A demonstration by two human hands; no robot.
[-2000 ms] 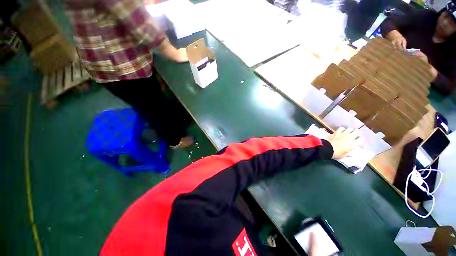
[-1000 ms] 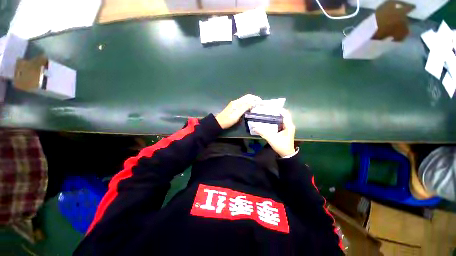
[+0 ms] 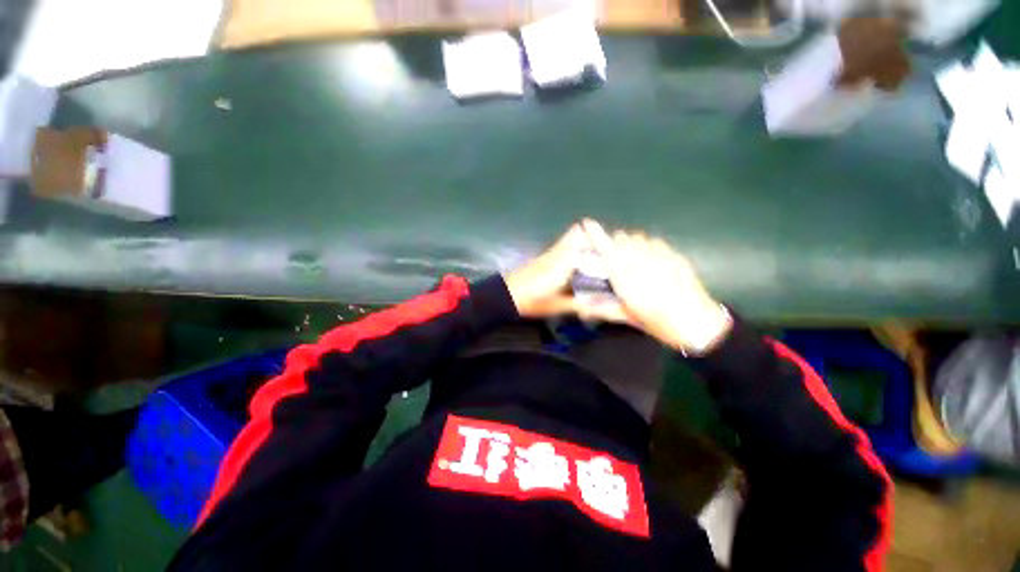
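A small dark product [image 3: 591, 283] with a white part shows between my two hands at the near edge of the dark green workbench [image 3: 447, 184]. My left hand [image 3: 548, 277] holds it from the left side. My right hand [image 3: 668, 287] lies over its right side and top, with the fingertips close to those of my left hand. Most of the product is hidden by the fingers, and the picture is blurred. Two short stacks of white folded leaflets lie side by side at the bench's far side, one stack [image 3: 483, 65] left of the other [image 3: 563, 50].
An open white carton with brown flaps [image 3: 140, 179] lies at the left, another carton [image 3: 803, 95] at the far right. Loose white slips [image 3: 984, 129] lie at the right end. Blue stools [image 3: 179, 447] stand below the bench on both sides. A white cable [image 3: 752, 36] shows at the top.
My right hand has moved over the top of the product and now covers most of it. My right forearm has swung outward. The person in plaid at the left is now mostly out of view.
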